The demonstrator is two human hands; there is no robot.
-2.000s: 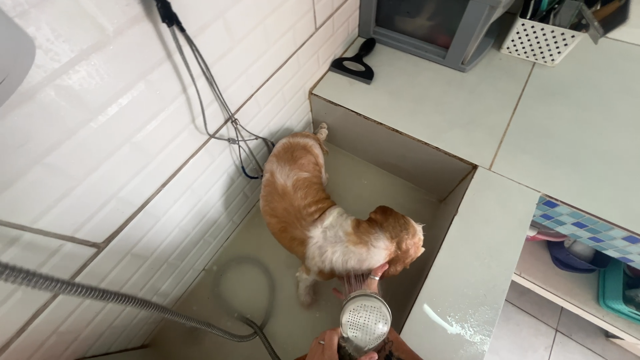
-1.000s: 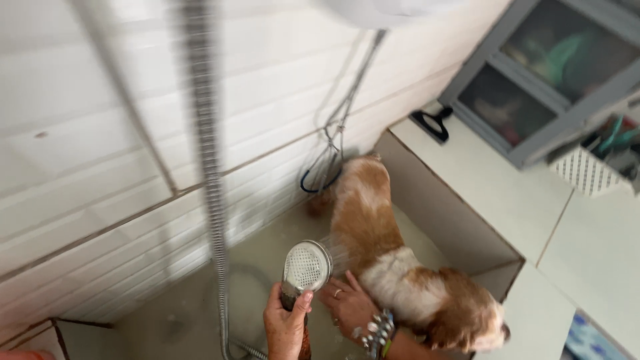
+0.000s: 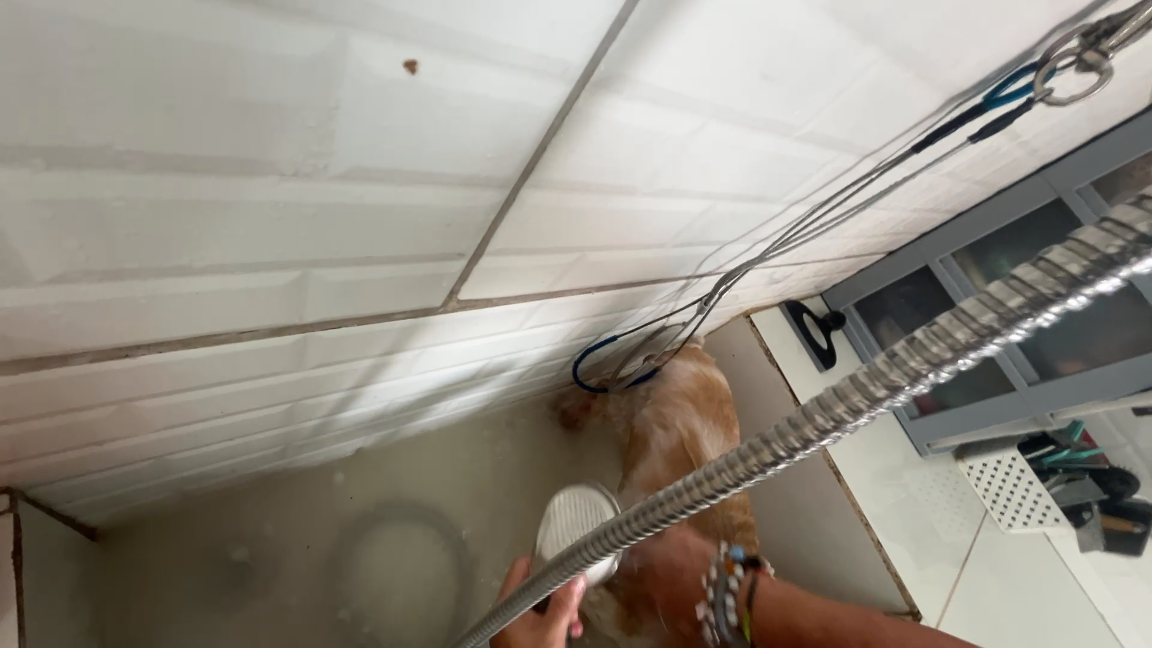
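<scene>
A wet tan-and-white dog (image 3: pixel 688 427) stands in a tub (image 3: pixel 792 517) beside the tiled wall, its head end out of clear view. My left hand (image 3: pixel 544 612), at the bottom centre, grips a shower head (image 3: pixel 571 526) close to the dog's side. The metal shower hose (image 3: pixel 864 396) crosses diagonally in front and partly covers the shower head and the dog. Bracelets circle the wrist of my right hand (image 3: pixel 670 571), which is against the dog's body; its fingers are blurred and partly hidden.
Thin cable loops (image 3: pixel 711 301) hang along the white tiled wall (image 3: pixel 378 225) to the dog's rump. On the counter (image 3: pixel 886 486) at right are a black-handled tool (image 3: pixel 814 335), a grey cabinet (image 3: pixel 1017 297) and a perforated white basket (image 3: pixel 1012 490) with grooming tools.
The view has swung strongly toward the wall. Between the two earlier frames, the shower head came to the dog's other side. The hose now crosses in front of my hands.
</scene>
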